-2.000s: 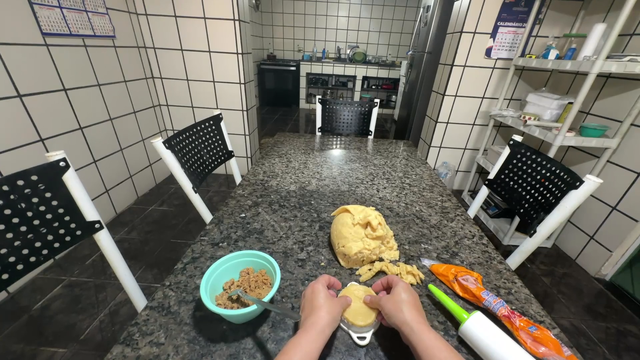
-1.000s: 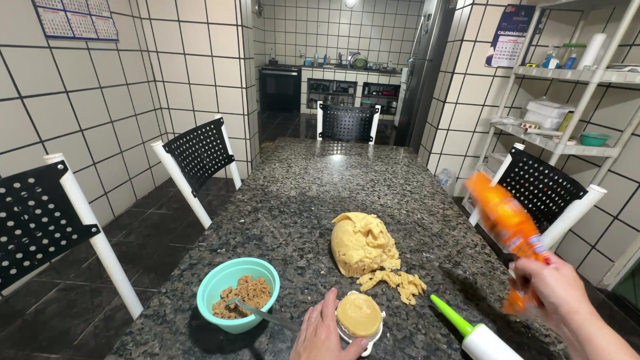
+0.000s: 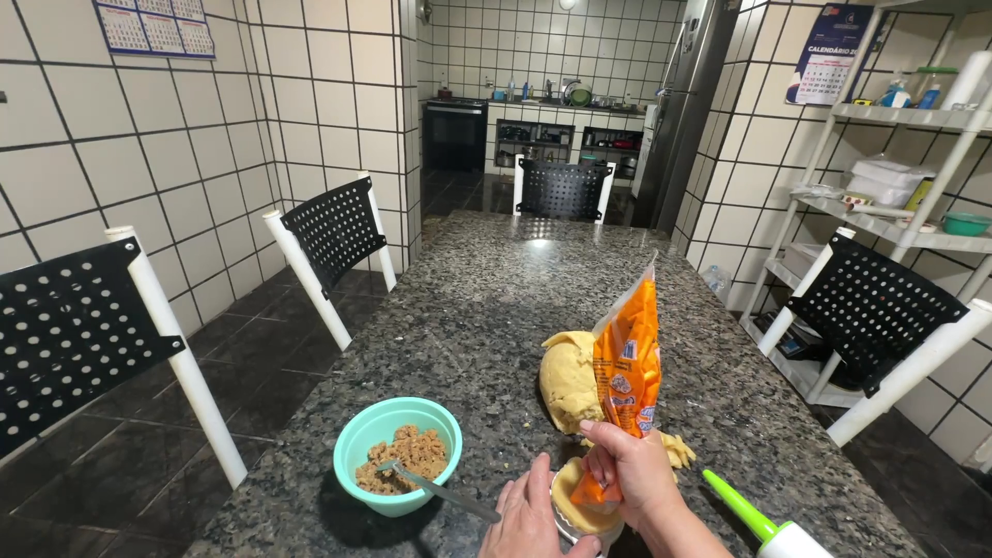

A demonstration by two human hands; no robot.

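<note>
My right hand [image 3: 632, 473] grips an orange plastic pouch [image 3: 635, 364] upright, its lower end down in a dough-lined mold [image 3: 577, 496] near the table's front edge. The pouch bears writing. My left hand [image 3: 527, 511] rests against the mold's left side, holding nothing else that I can see. Behind the pouch sits a large lump of yellow dough [image 3: 566, 380], with dough scraps [image 3: 678, 449] to its right. At the left a turquoise bowl [image 3: 345, 465] holds a brown crumbly filling [image 3: 411, 457] and a metal utensil [image 3: 442, 492].
A rolling pin with a green handle [image 3: 740, 504] lies at the front right of the granite table [image 3: 480, 310]. Black perforated chairs [image 3: 333, 232] stand around it. A white shelf unit [image 3: 876, 213] stands at the right, near another chair [image 3: 876, 310].
My right hand has brought the orange pouch from the right side over to the mold, its lower end down. It lay on the table two seconds ago. My left hand stays by the mold.
</note>
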